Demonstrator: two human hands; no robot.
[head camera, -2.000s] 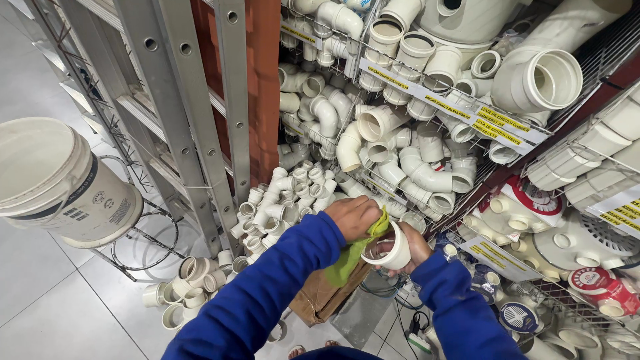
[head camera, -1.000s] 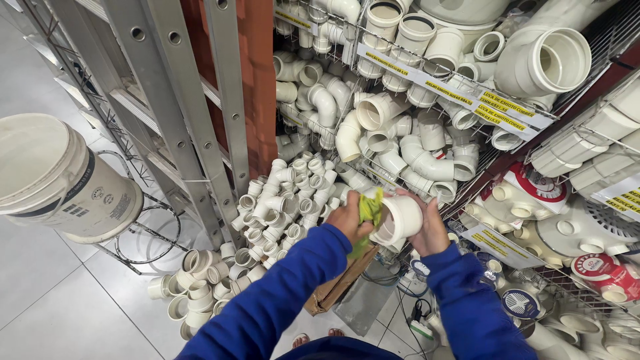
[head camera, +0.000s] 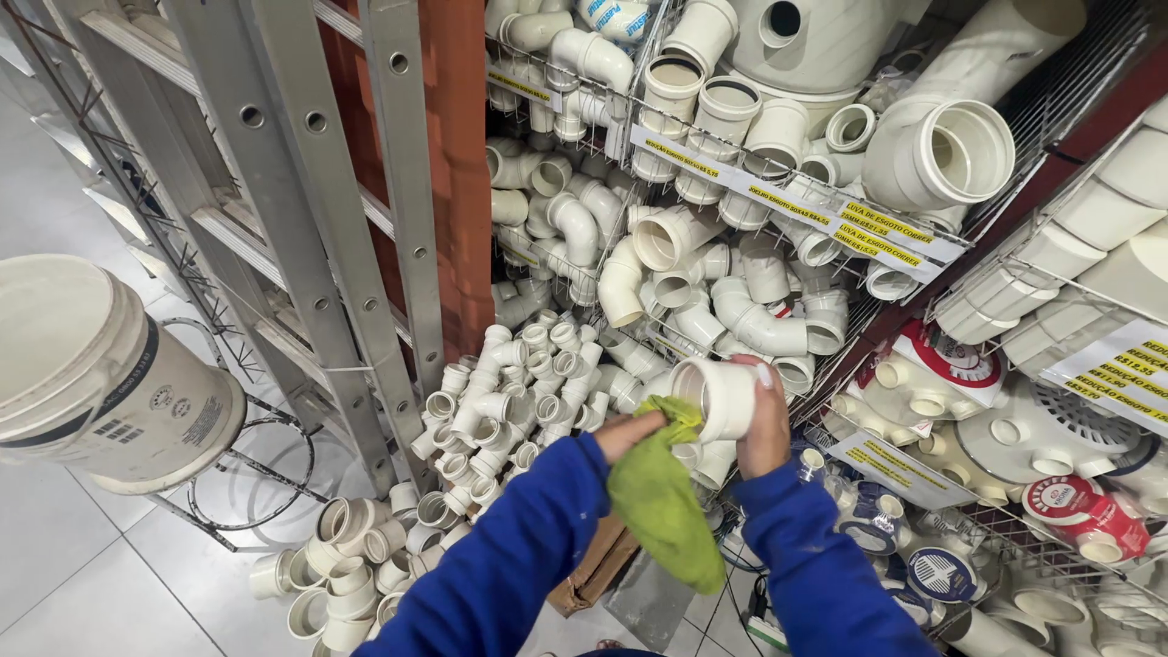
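My right hand grips a white PVC pipe fitting around its outer right side, with the open mouth facing left. A yellow-green cloth is bunched in my left hand. Part of the cloth reaches the rim of the fitting, and the rest hangs below. Some of the left fingers are hidden by the cloth. Behind both hands, small white PVC fittings lie in a large heap, and curved white elbows fill a wire basket.
Aluminium ladders stand at left, beside a white bucket on a wire stand. Wire shelves with price labels hold more fittings at right. Larger fittings lie on the tiled floor. A cardboard box sits below my hands.
The fitting has turned in my right hand since two seconds ago. The cloth, bunched at the fitting a second ago, now hangs down longer from my left hand.
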